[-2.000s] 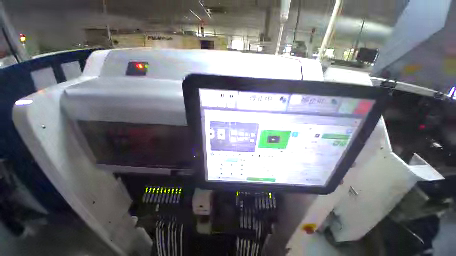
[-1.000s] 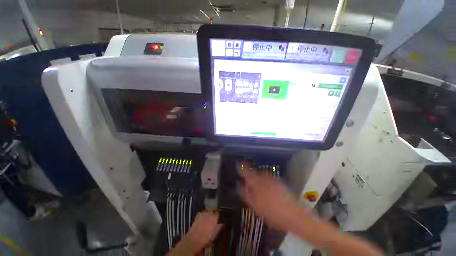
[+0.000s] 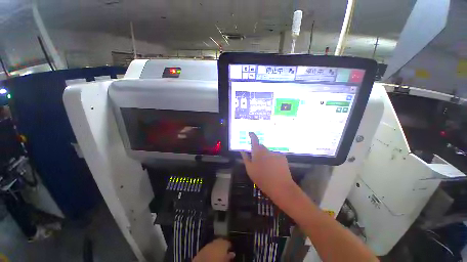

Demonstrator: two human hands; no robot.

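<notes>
The black-framed touchscreen monitor is lit and shows a green square in its upper middle. My right hand is bare and reaches up to the lower left of the screen, with the index finger extended at the glass. It holds nothing visible. My left hand is low at the bottom edge, partly cut off, by the middle of the feeder bank. Its fingers look curled, and what they touch is hidden. Tape feeders with yellow-green lights stand left of the white block. More feeders are right of it, partly behind my right forearm.
The white machine body surrounds the feeder bank, with a dark window left of the screen. A blue panel stands at the left. A white side cover juts out at the right. Dark equipment is at the far right.
Both hands have come into view since the first frame. My right hand has moved up from the right feeders to the screen. My left hand has moved slightly lower in view.
</notes>
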